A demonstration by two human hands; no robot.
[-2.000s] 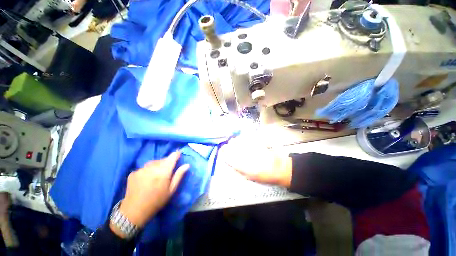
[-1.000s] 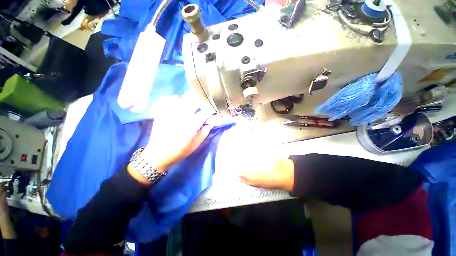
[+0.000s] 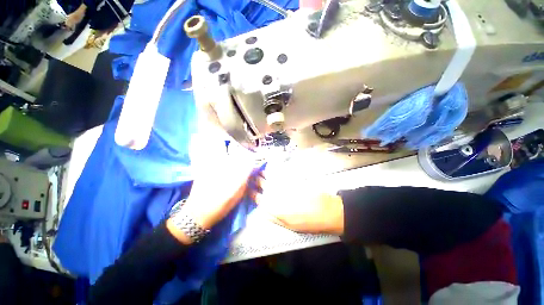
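Observation:
A royal-blue garment piece [image 3: 113, 208] lies over the left of the white machine table, its edge running up to the needle area of the cream lockstitch machine [image 3: 334, 65]. My left hand [image 3: 218, 187], with a metal watch, is on the fabric just below the needle area, fingers pinching the blue edge. My right hand [image 3: 304, 205] lies close at its right, fingertips near the same edge; glare washes out its fingers, so its grip cannot be told. The presser foot [image 3: 277, 140] is partly lost in glare.
The white lamp [image 3: 143, 98] hangs left of the head. Scissors [image 3: 328, 126], dark-red tools [image 3: 370, 145] and a light-blue thread bundle [image 3: 420, 116] are right of the needle, then an oval parts tray [image 3: 465, 155]. Blue cloth [image 3: 519, 202] lies at right.
My left hand moved from the fabric lower left up to the edge near the needle, then slightly down beside my right hand. The view has shifted, moving the machine left in the picture.

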